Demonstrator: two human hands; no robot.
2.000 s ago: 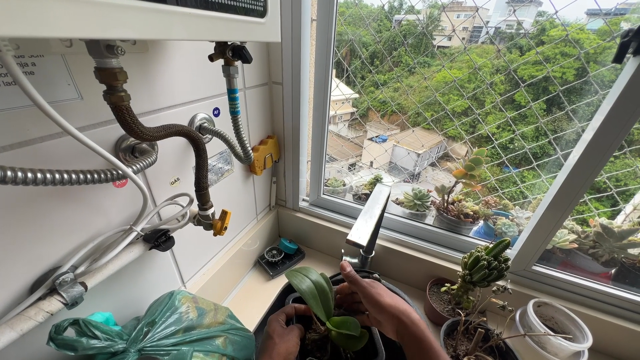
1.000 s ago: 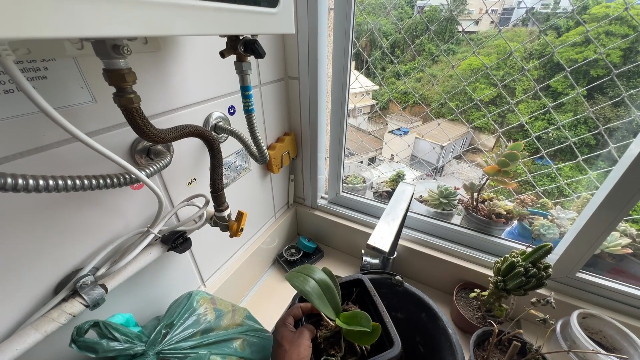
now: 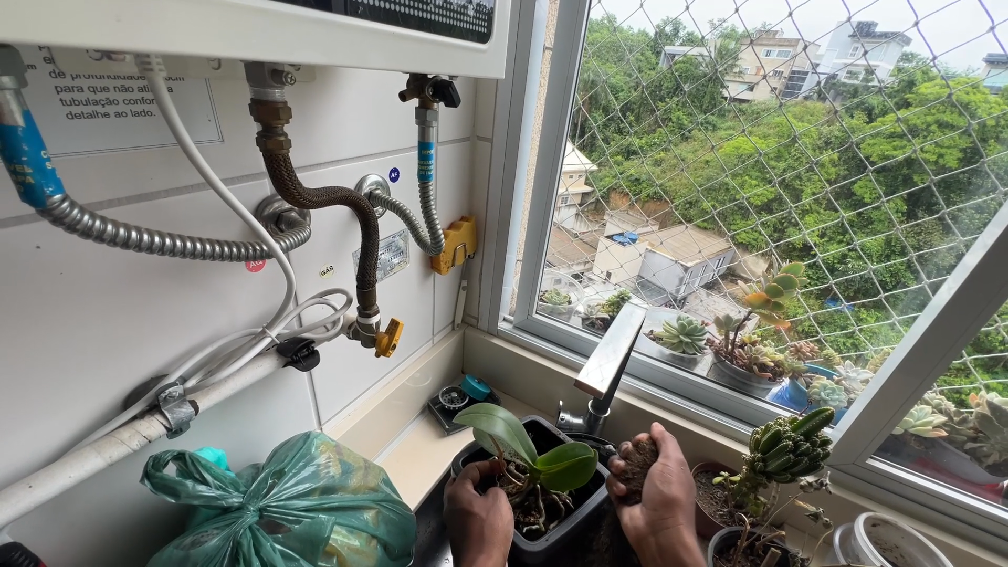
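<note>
An orchid with broad green leaves [image 3: 568,466] and bare roots stands in a black square plastic pot [image 3: 579,520]. My left hand [image 3: 479,516] is at the pot's left side, its fingertips pinching something at the base of the plant; whether that is a root or a stem I cannot tell. My right hand [image 3: 657,496], palm up and fingers curled, holds a clump of brown soil [image 3: 636,465] just right of the pot. Beneath the pot is a dark container, mostly hidden. A chrome faucet [image 3: 610,354] rises behind the pot.
A tied green plastic bag [image 3: 299,504] lies at lower left. Potted cactus [image 3: 787,445], a dry plant's pot [image 3: 744,547] and a clear plastic container [image 3: 886,543] stand at right. A small black item with a teal cap [image 3: 475,386] sits behind the pot. Hoses and a pipe [image 3: 102,465] line the wall.
My right hand, out of view one second ago, is back beside the pot with soil in it. My left hand remains at the pot's left side.
</note>
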